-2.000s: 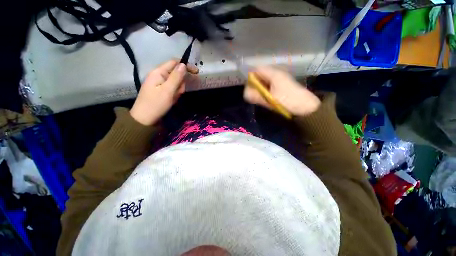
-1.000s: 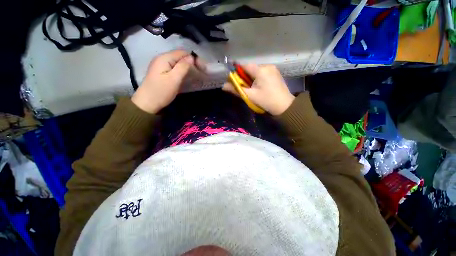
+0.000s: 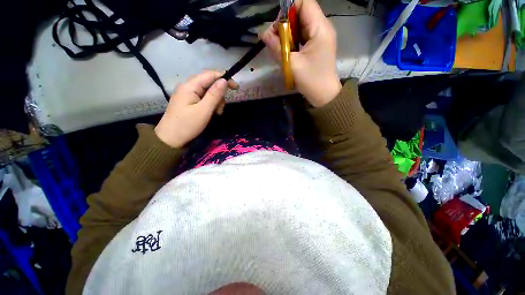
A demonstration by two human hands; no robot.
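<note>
My left hand [image 3: 193, 106] pinches a black strip [image 3: 246, 60] above the table's front edge. The strip runs up and right, taut, to the fingers of my right hand [image 3: 314, 55]. My right hand also holds the scissors [image 3: 286, 55], with yellow-orange and red handles. Their blades point up and are cut off by the top edge of the picture. More of the strip trails from the looped black bundle [image 3: 86, 29] down to the table edge by my left hand. Dark cut pieces [image 3: 230, 26] lie in a pile at the top of the table.
The worn off-white table [image 3: 75, 98] has a printed scale along its front edge. A blue bin [image 3: 423, 43] with small items stands top right, beside green cloth [image 3: 475, 17]. A pale strip [image 3: 388, 40] crosses diagonally next to the bin. Bags and scraps lie below right; blue crates [image 3: 54, 184] stand left.
My right hand with the scissors has moved up, its blades now pointing upward, and its fingers now hold the strip. The strip is stretched between both hands. My left hand has moved slightly down.
</note>
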